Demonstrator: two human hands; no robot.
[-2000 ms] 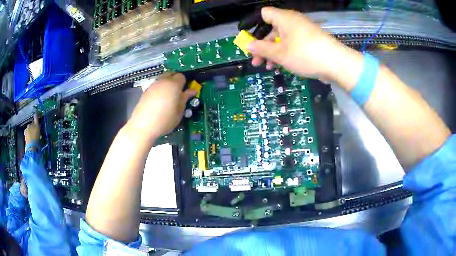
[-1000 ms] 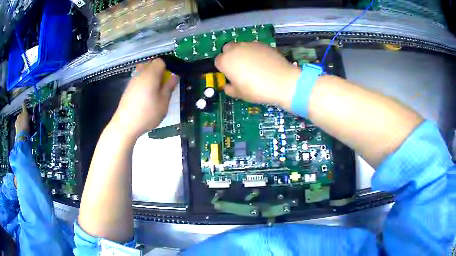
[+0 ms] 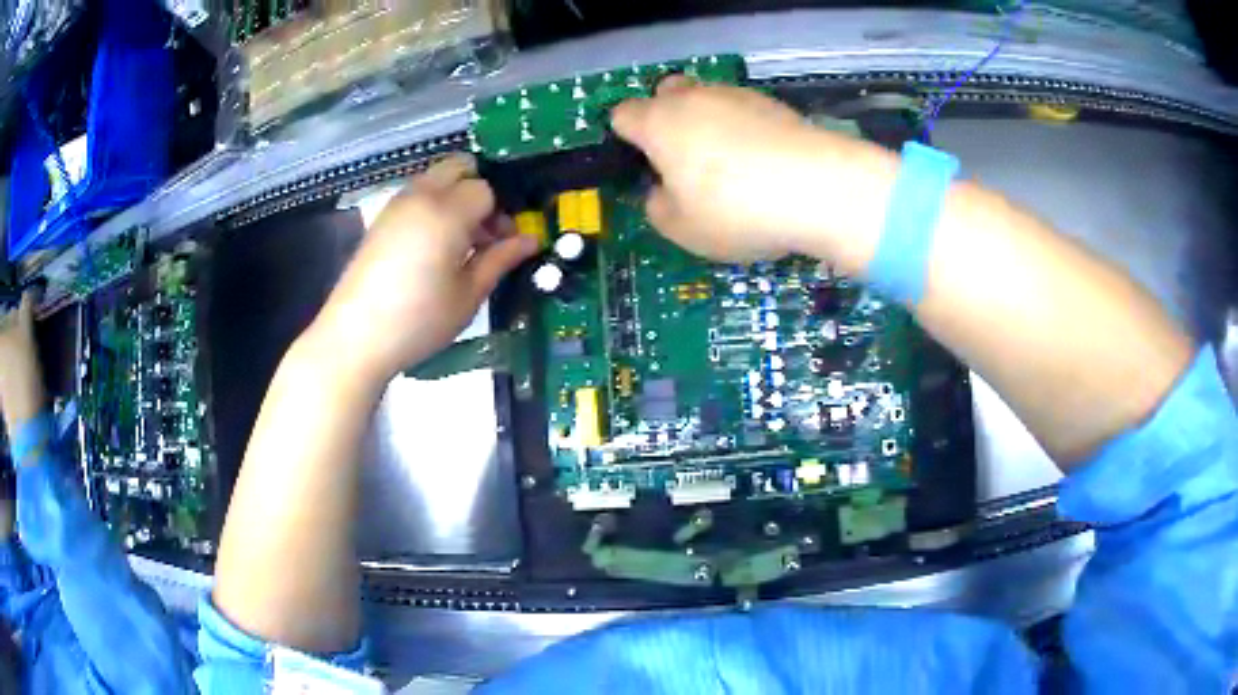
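The green main circuit board [image 3: 679, 353] lies in its black solder pallet [image 3: 532, 509]. Yellow box capacitors [image 3: 578, 212] stand side by side at its upper left, above two pale-topped electrolytic capacitors [image 3: 569, 246]. My left hand [image 3: 428, 265] is at the board's upper left corner, its fingertips closed on another yellow capacitor [image 3: 530, 226]. My right hand [image 3: 733, 170] is over the board's far edge, fingers bent, beside the small green board strip [image 3: 543, 117]. Its fingertips are partly hidden, so I cannot tell if it holds anything. Another yellow block [image 3: 588, 417] stands at the lower left.
Green clamps [image 3: 652, 559] line the pallet's near edge. A second board [image 3: 147, 394] lies to the left, with a co-worker's arm [image 3: 68, 523] near it. A blue bin [image 3: 95, 129] and wrapped stack [image 3: 367, 61] stand behind the rail. A blue cord [image 3: 980, 61] runs at the upper right.
My left hand has moved right to the board's corner with the yellow capacitor. My right hand has moved off the standing yellow capacitors, up and to the right.
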